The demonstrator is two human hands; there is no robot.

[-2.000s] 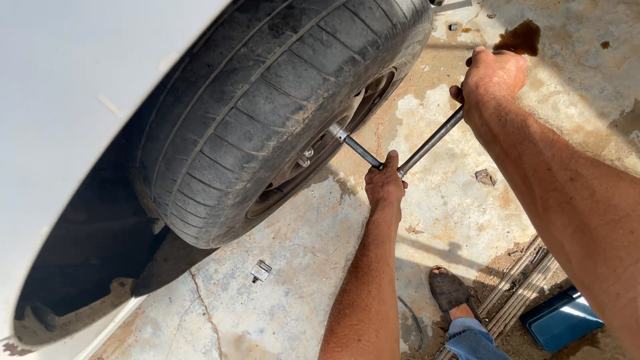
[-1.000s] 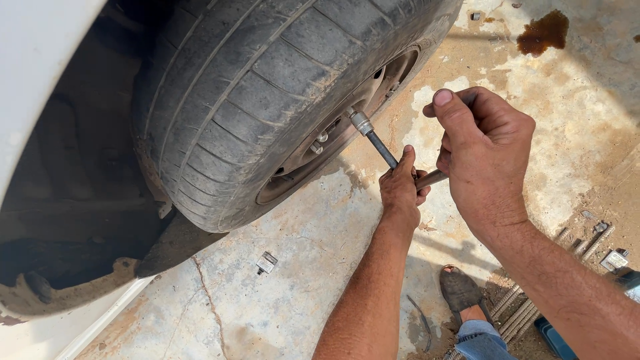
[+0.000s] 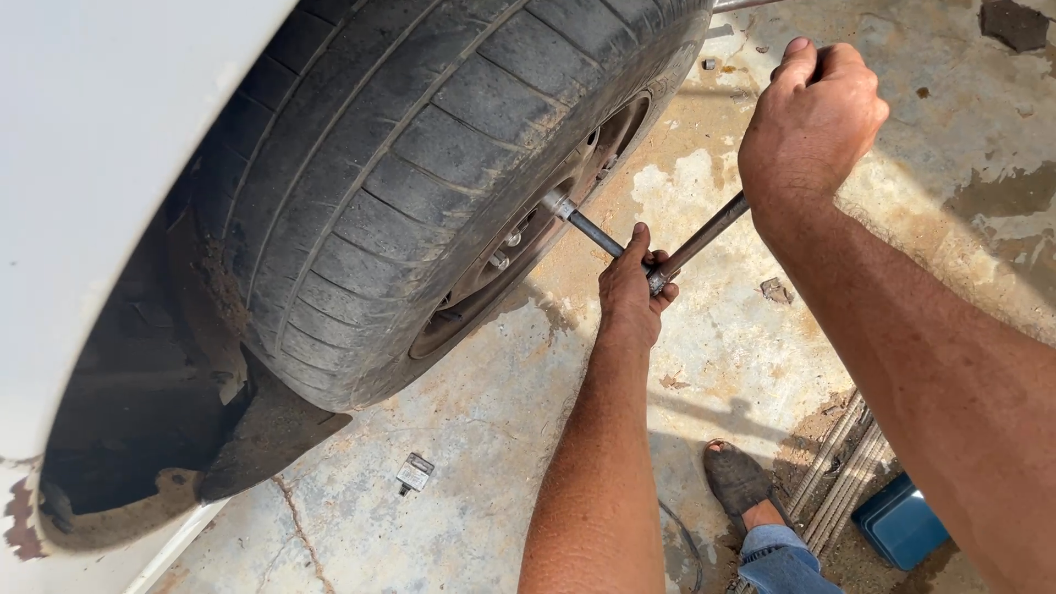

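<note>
A socket wrench with a long bar handle (image 3: 708, 229) and a dark extension (image 3: 596, 233) reaches to the wheel. Its silver socket (image 3: 558, 203) sits at the hub area of the steel rim (image 3: 609, 148), beside shiny wheel studs or nuts (image 3: 499, 260). My left hand (image 3: 635, 285) grips the joint where extension and bar meet. Higher up and to the right, my right hand (image 3: 813, 111) is closed around the far end of the bar, which it mostly hides. The worn black tire (image 3: 388, 181) fills the upper middle, inside the wheel arch.
The white car fender (image 3: 107, 148) borders the left, with a mud flap (image 3: 268, 437) behind the tire. A small metal and plastic part (image 3: 414, 473) lies on cracked concrete. Bottom right are my shoe (image 3: 738, 481), ribbed steel bars (image 3: 850, 487) and a blue case (image 3: 901, 521).
My right hand, close to my left hand one second ago, has swung up and away with the bar's end. My left hand stays at the wrench joint.
</note>
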